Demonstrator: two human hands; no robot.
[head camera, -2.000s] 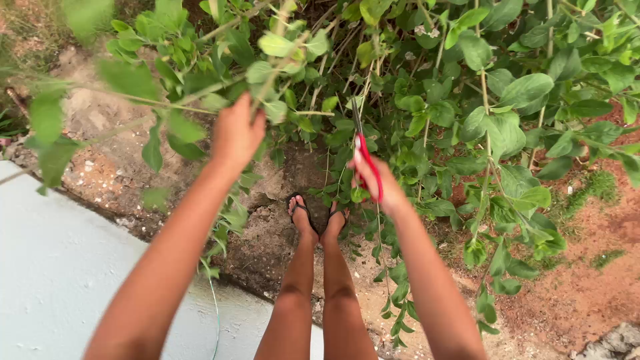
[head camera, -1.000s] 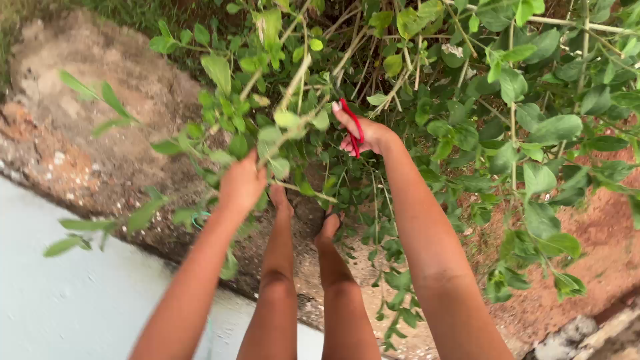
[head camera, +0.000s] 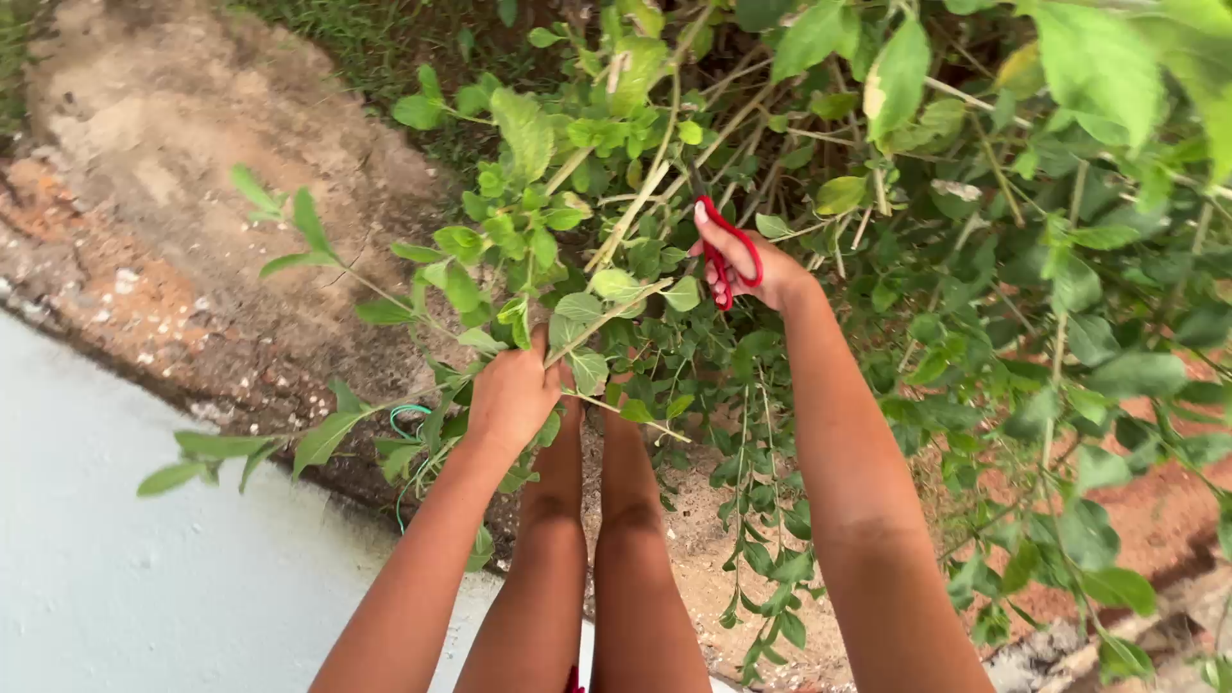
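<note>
My left hand (head camera: 512, 397) grips several leafy green stems (head camera: 602, 322) in the middle of the view; their cut ends point right, and leafy tips spread to the left. Up and to the right, my right hand (head camera: 746, 265) holds red-handled scissors (head camera: 756, 252) with fingers in the loops. Their dark blades point up among pale stems of the leafy shrub (head camera: 1088, 366), partly hidden by foliage. Whether the blades touch a stem cannot be told.
A pale painted surface (head camera: 144, 539) lies at lower left, bordered by a rough, crumbling concrete edge (head camera: 192, 366). A thin teal cord (head camera: 409, 414) hangs beside my left hand. My legs stand below the shrub. Reddish soil (head camera: 1155, 520) and broken masonry (head camera: 1068, 654) show at right.
The scissors, upright and pointing into the stems two seconds ago, remain in my right hand, now tilted slightly left. My left hand keeps its hold on the stems. The view has shifted.
</note>
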